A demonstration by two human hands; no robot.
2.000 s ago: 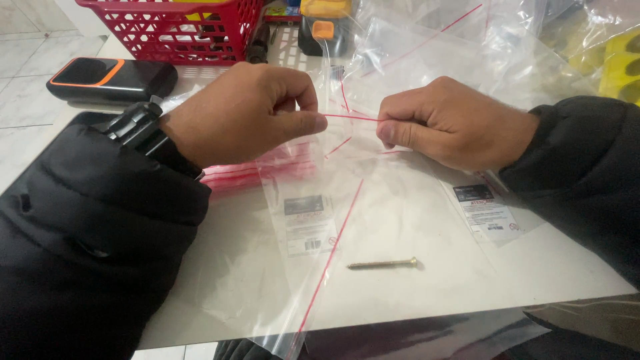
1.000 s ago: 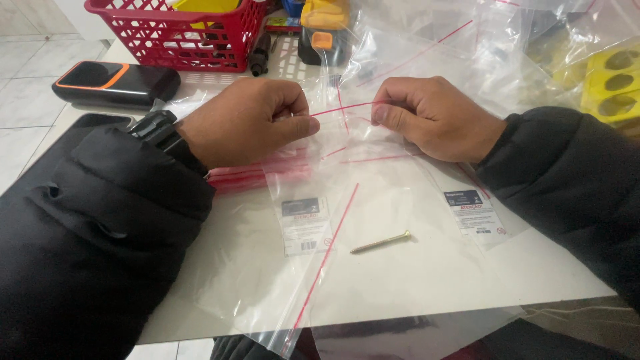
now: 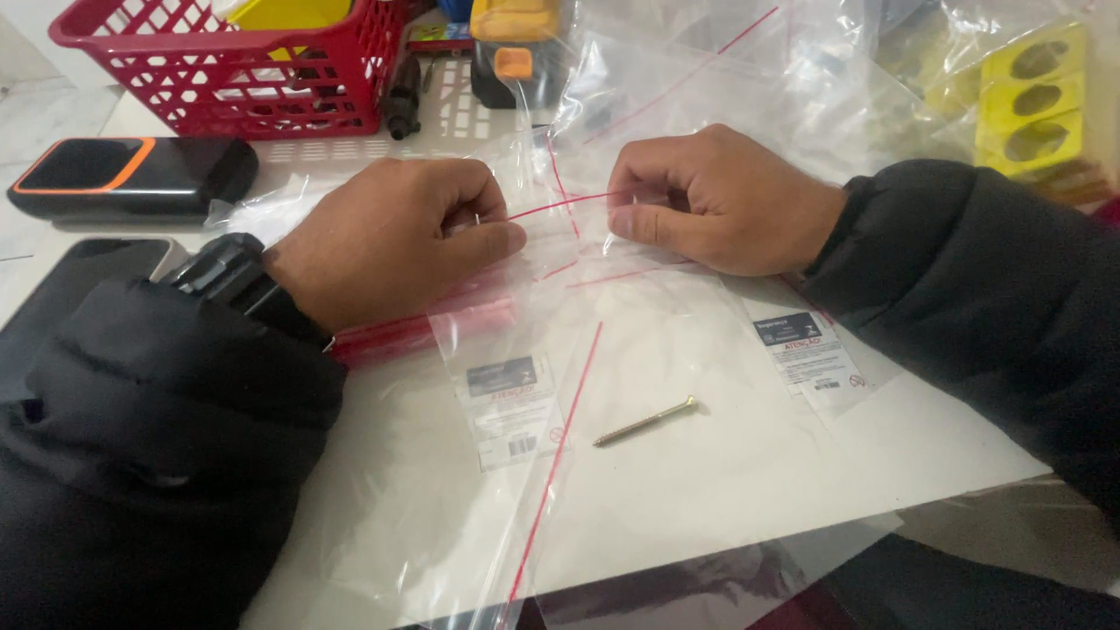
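Observation:
My left hand and my right hand pinch the red-lined edge of a clear plastic zip bag between thumbs and fingers, the line stretched between them. Below the hands, a brass-coloured screw lies on the white table. Left of it, a clear bag with a red closure line lies over a printed label. Another printed label shows in clear plastic under my right forearm. Red-edged bags are stacked beside my left wrist.
A red plastic basket stands at the back left, near a black case with orange trim and a dark phone. A yellow and black battery-like tool part, more clear bags and a yellow holed piece are behind.
The screw's threaded end has swung nearer to me, leaving it more slanted than two seconds ago. Both hands keep their hold on the bag's edge, slightly farther apart.

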